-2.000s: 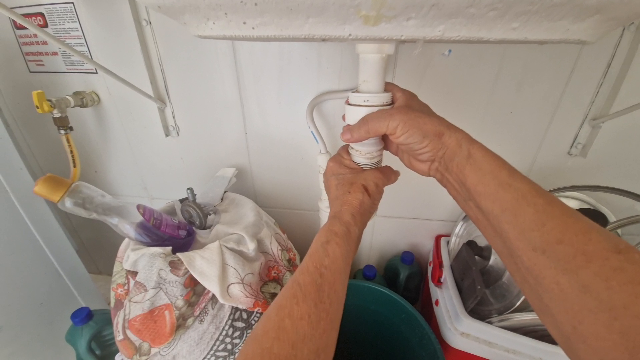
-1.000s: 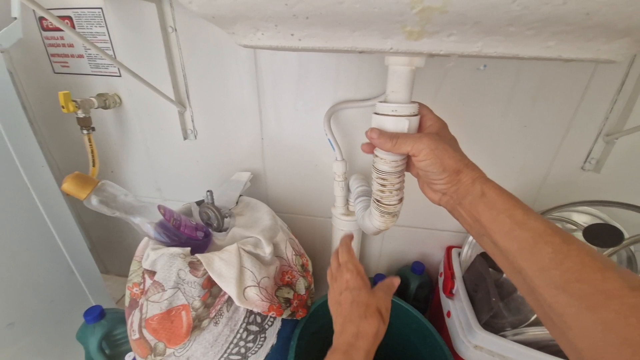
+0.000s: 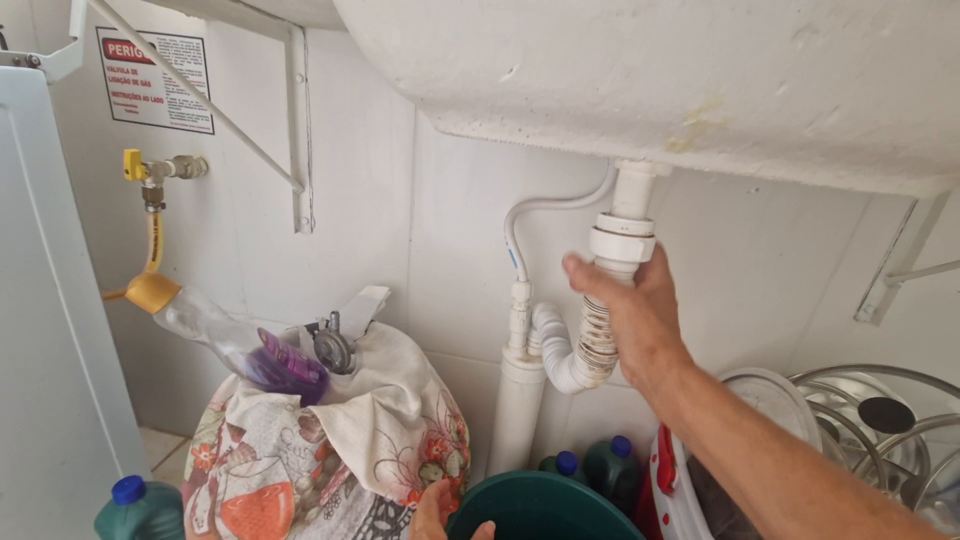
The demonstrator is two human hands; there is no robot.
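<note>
My right hand (image 3: 649, 322) is wrapped around the upper part of a white corrugated drain hose (image 3: 598, 337), just below its slip nut (image 3: 622, 238). The nut sits on the white tailpiece (image 3: 634, 189) under the sink basin (image 3: 675, 97). Curving in a U, the hose runs left to a vertical white drain pipe (image 3: 517, 405), which a thin white hose (image 3: 512, 225) also joins from above. At the bottom edge my left hand (image 3: 442, 514) shows only its fingers, apart and with nothing seen in them, beside the rim of a green bucket (image 3: 547, 480).
Left of the bucket, a floral cloth (image 3: 262, 480) covers a rounded object, with a bottle of purple liquid (image 3: 285, 367) and a gas regulator (image 3: 334, 349) on top. A yellow-handled gas valve (image 3: 154, 176) is on the wall. Green jugs (image 3: 616, 465) and pot lids (image 3: 862, 420) stand around.
My left hand, on the hose beside my right hand two seconds ago, has come off it and moved down to the bottom edge. My right hand now grips lower, under the nut. The view has shifted.
</note>
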